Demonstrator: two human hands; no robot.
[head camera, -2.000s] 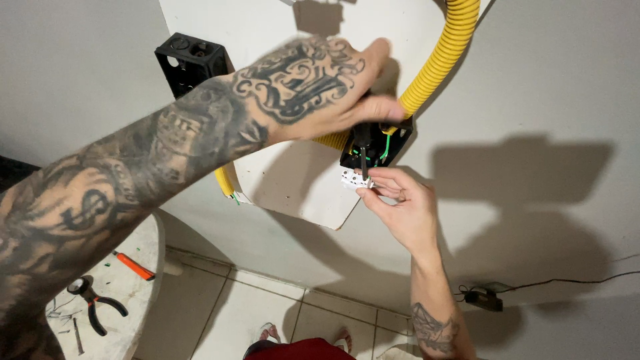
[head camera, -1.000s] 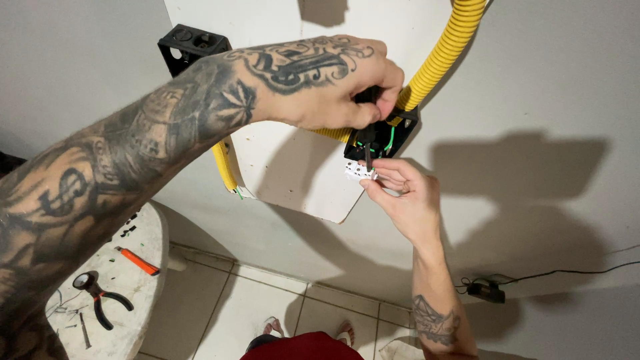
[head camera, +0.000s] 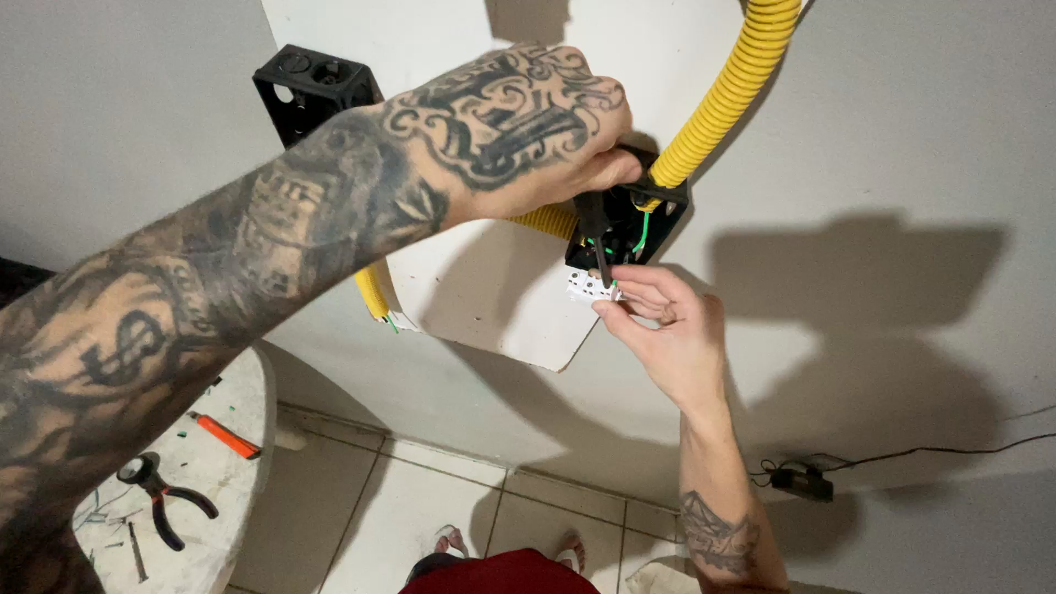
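Observation:
My left hand (head camera: 528, 132) comes in from the left, back towards me, its fingers closed around a dark screwdriver (head camera: 591, 214). The handle is partly hidden by the hand; the shaft points down to a white electrical module (head camera: 581, 285). My right hand (head camera: 672, 330) pinches that module at its right end between thumb and fingers. It sits just below the lower edge of an open black electrical box (head camera: 672, 210). Green wires (head camera: 643, 233) show inside the box, and a bit of green shows at the module near the shaft's tip.
Yellow corrugated conduit (head camera: 726, 99) enters the box from above. Another black box (head camera: 313, 82) is at upper left, above a conduit end (head camera: 373, 293) with a green wire. A white table (head camera: 247, 495) holds pliers (head camera: 161, 499) and an orange-handled tool (head camera: 227, 436). A black device (head camera: 800, 483) hangs by a cable.
My left hand has turned about the screwdriver handle, its back now facing me more than one second ago. My right hand keeps its pinch on the white module.

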